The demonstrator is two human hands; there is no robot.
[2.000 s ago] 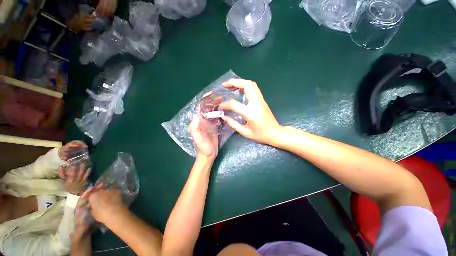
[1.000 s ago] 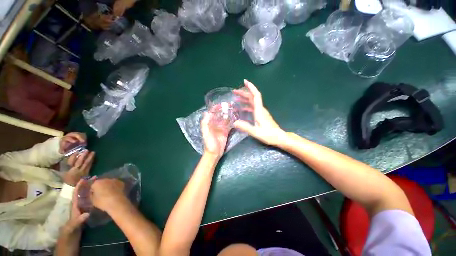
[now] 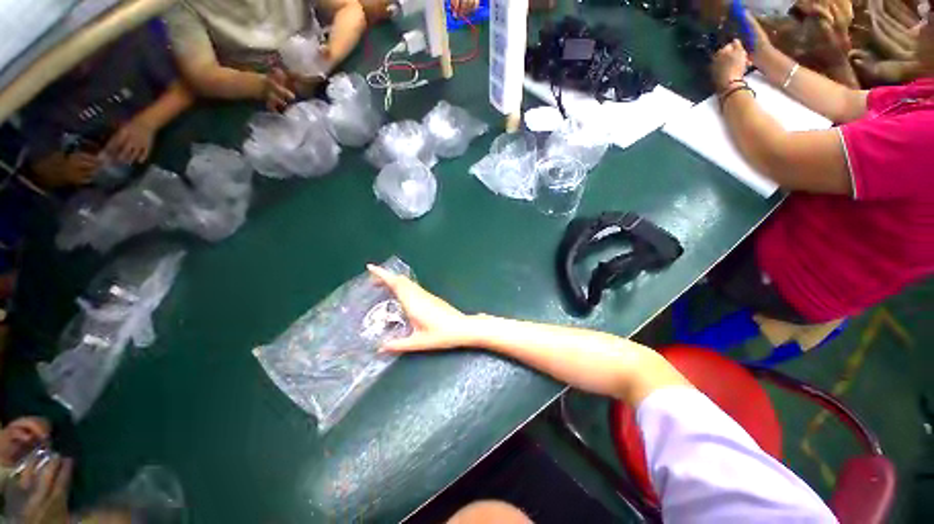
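Note:
My right hand (image 3: pixel 435 319) is curved around a clear cup (image 3: pixel 383 321), with thumb and fingers on its two sides. The cup is at the upper right end of a flat, crinkled clear plastic bag (image 3: pixel 326 353) on the dark green table. I cannot tell whether the cup is inside the bag or on it. My left hand is not in view.
Bagged cups (image 3: pixel 405 187) stand across the far side. A bare clear cup (image 3: pixel 559 187) stands near the black strap (image 3: pixel 614 256). White papers (image 3: pixel 707 128) and a person in pink are at the right. Other people's hands show around the table. A red stool (image 3: pixel 707 409) is beside it.
The view has swung to the right and up. My left hand has left the picture. My right hand and the cup are now over the bag's upper right end, and the bag lies more fully exposed.

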